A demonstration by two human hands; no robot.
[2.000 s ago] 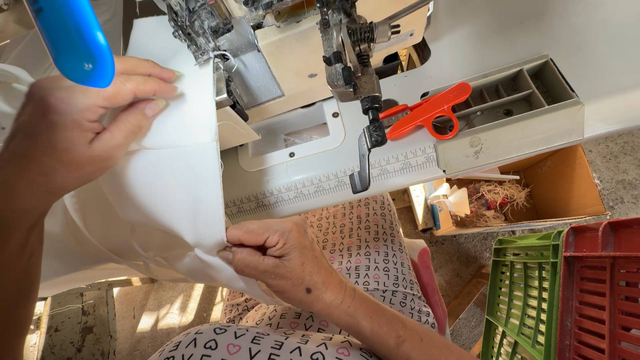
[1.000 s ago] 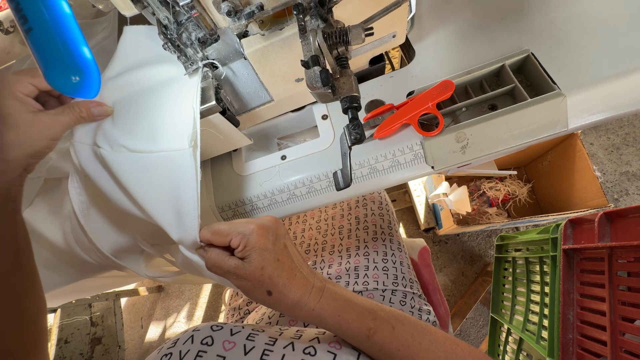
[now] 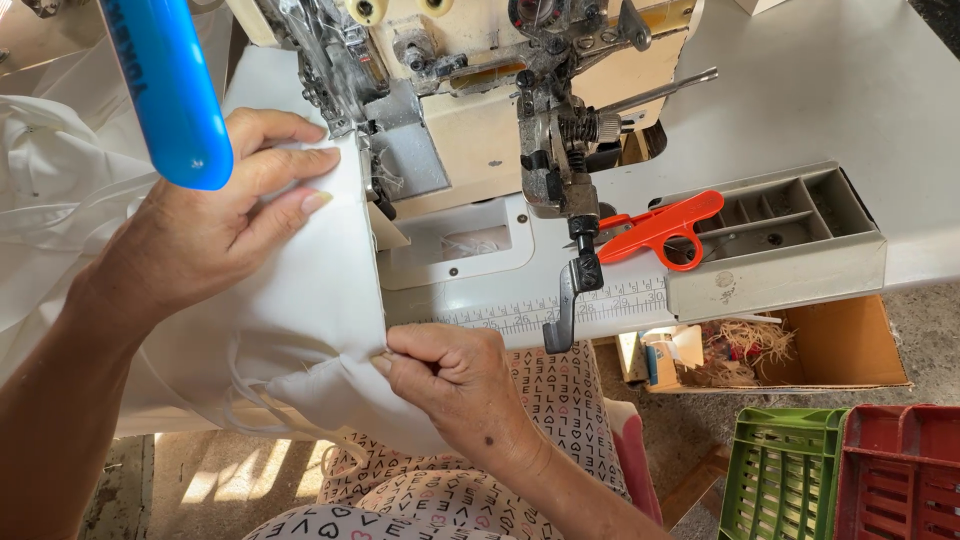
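White fabric (image 3: 307, 255) lies over the left part of the sewing table, its upper end beside the presser foot area of an overlock sewing machine (image 3: 472, 142). My left hand (image 3: 225, 202) rests on the fabric with fingers spread, fingertips just below the needle area. At the fabric's right edge, my right hand (image 3: 465, 390) pinches the cloth between thumb and fingers. The needle itself cannot be made out. Orange-handled thread snips (image 3: 660, 229) lie right of the machine, partly on a grey compartment tray (image 3: 780, 274).
A blue rounded object (image 3: 172, 97) hangs in view above my left hand. A measuring tape strip (image 3: 517, 307) runs along the table's front edge. Below stand a cardboard box (image 3: 847, 345) with thread scraps, a green crate (image 3: 780, 472) and a red crate (image 3: 900, 465). A metal lever (image 3: 562, 307) projects over the table.
My left hand has moved from the fabric's left side at one second ago to near the needle area. The bunched fabric now lies flatter. My right hand still pinches the edge.
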